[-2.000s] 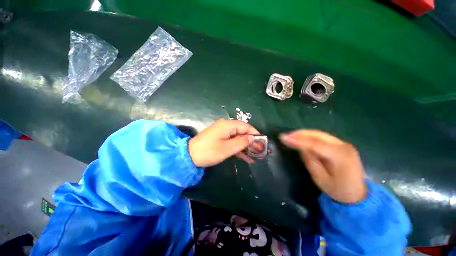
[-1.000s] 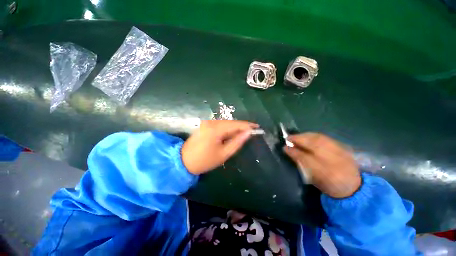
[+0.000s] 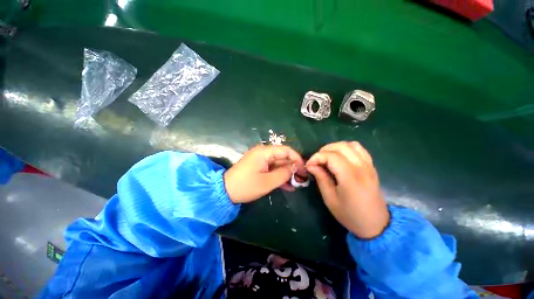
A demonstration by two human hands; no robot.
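Note:
My left hand (image 3: pixel 260 174) holds a silver metal frame (image 3: pixel 300 182) between thumb and fingers, just above the dark green bench. My right hand (image 3: pixel 348 185) is at the right side of the frame, thumb and forefinger pinched together at its edge. Whether a thin tool or small part is between those fingertips cannot be told. A loose pile of tiny silver pieces (image 3: pixel 276 138) lies on the bench just beyond my left fingers. A few more tiny bits lie nearer my body.
Stacked frames (image 3: pixel 316 105) and a thicker stack (image 3: pixel 358 106) stand beyond my right hand. Two clear plastic bags (image 3: pixel 174 84) (image 3: pixel 103 84) lie at the left. A red-orange block (image 3: pixel 466 7) shows at the top right edge, past the brighter green strip (image 3: pixel 263 29).
My right hand has moved left from beside the frame to meet it at my left fingertips. The thin light-coloured tool seen in it one second ago is no longer distinguishable. The view has shifted slightly.

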